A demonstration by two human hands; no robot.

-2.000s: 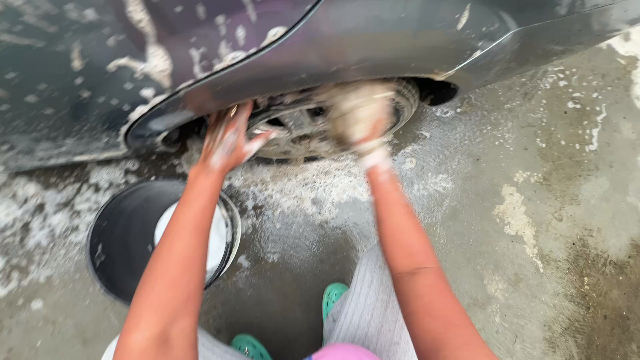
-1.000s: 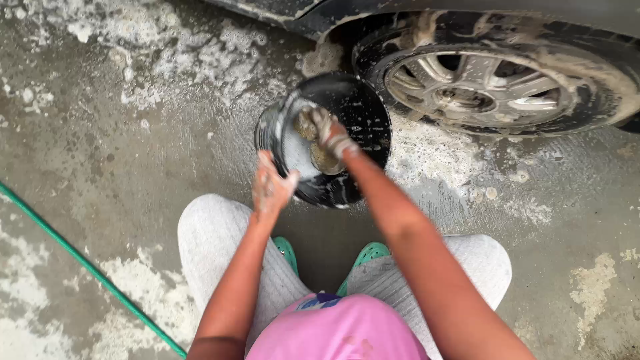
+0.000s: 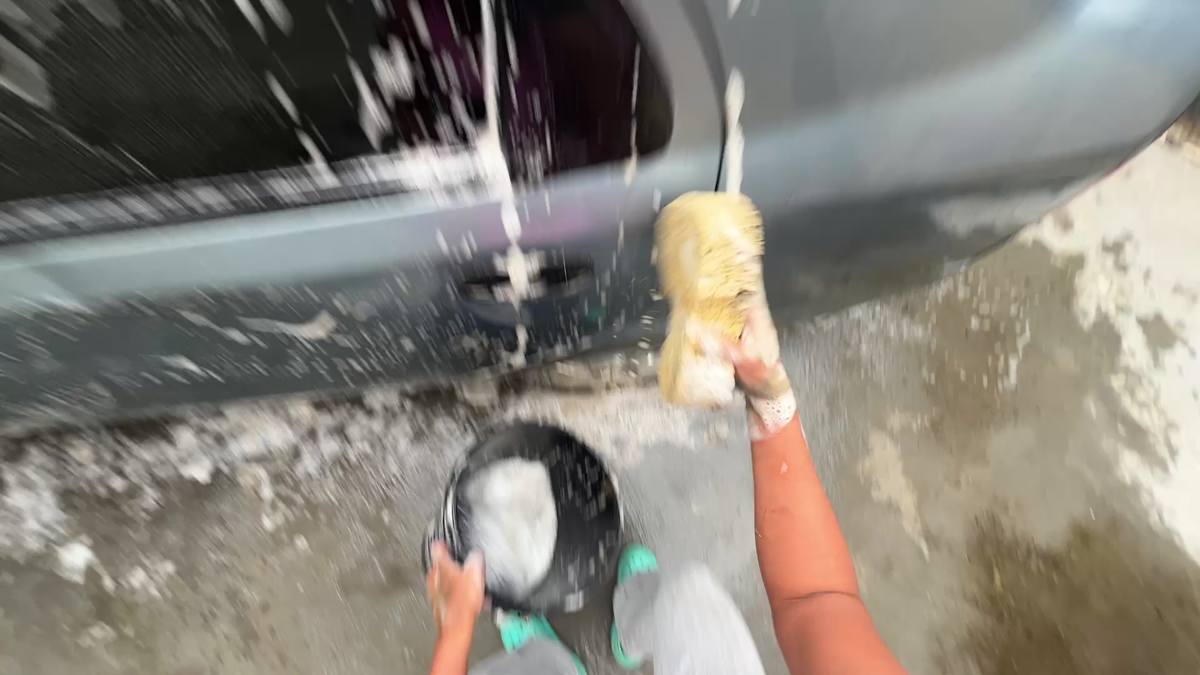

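Observation:
My right hand [image 3: 757,361] grips a soapy yellow sponge [image 3: 710,267], raised in front of the side of a dark grey car [image 3: 844,178]; whether the sponge touches the panel I cannot tell. Suds cover part of the sponge and my wrist. Lower left, my left hand [image 3: 456,586] holds the rim of a black bucket [image 3: 595,525] with white foam [image 3: 513,525] inside. Runs of foam mark the car's window [image 3: 581,84] and door, around the door handle [image 3: 530,281]. The view is blurred by motion.
Wet concrete ground [image 3: 900,450] with patches of suds lies below the car. Teal clogs [image 3: 637,562] on my feet stand close beside the bucket. The car's lower edge runs across behind the bucket.
The sponge, in the bucket with my right hand one second ago, is now up by the car's side. My left hand has taken hold of the bucket rim. The view has shifted up the car.

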